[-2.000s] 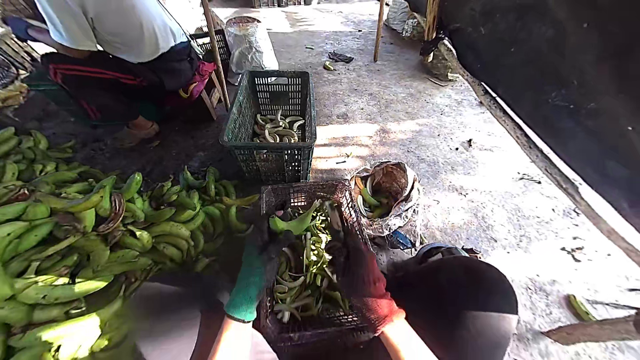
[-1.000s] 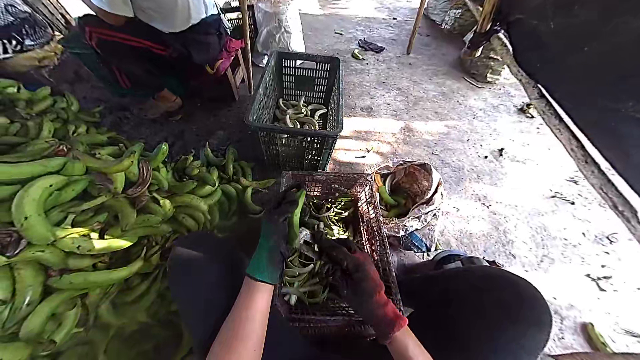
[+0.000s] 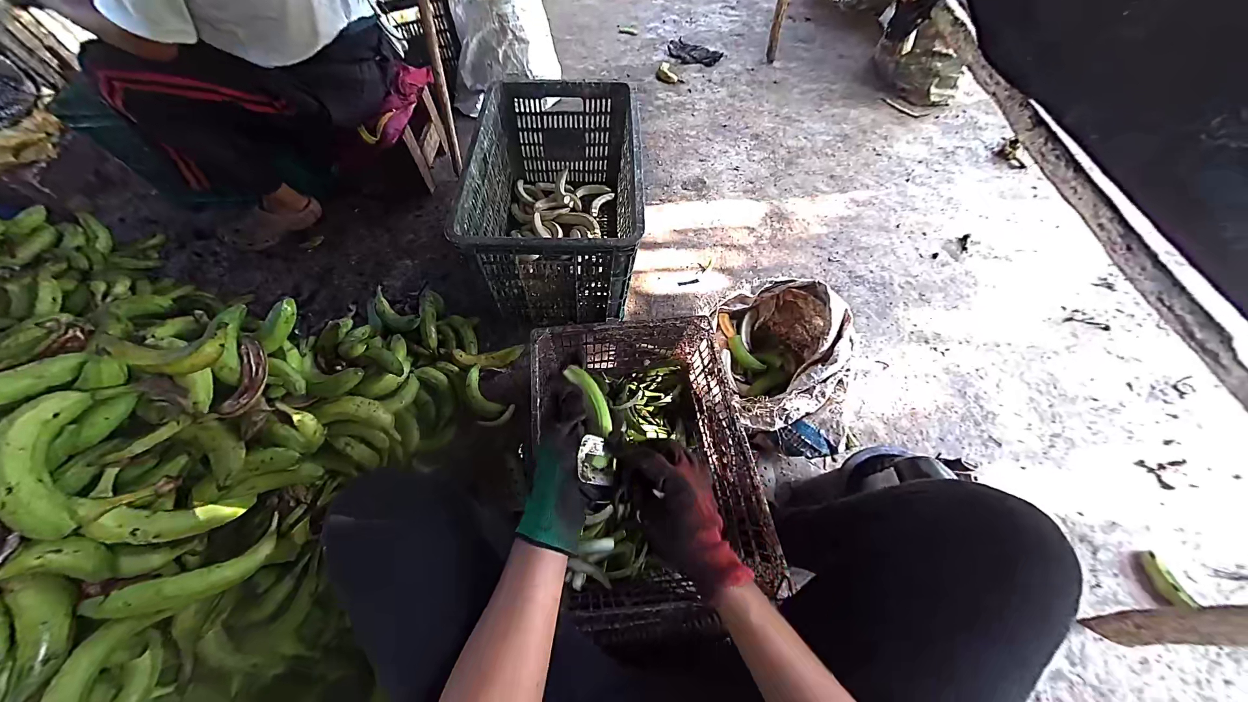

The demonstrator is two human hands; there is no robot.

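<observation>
My left hand, in a green and black glove, is closed on a green plantain held upright over a plastic crate between my knees. My right hand, in a red and black glove, is at the plantain's lower end; whether it grips a tool is hidden. A whitish piece shows between the hands. Strips of green peel fill much of the crate. Beyond it, a dark green crate holds peeled plantains.
A large heap of green plantains lies to the left. An open sack with plantain pieces stands right of the near crate. Another person sits at the upper left. A wooden piece lies at the lower right, near a loose plantain.
My left hand keeps its hold on a plantain, which now stands more upright than two seconds ago. My right hand has come close against its lower end. The view has shifted somewhat.
</observation>
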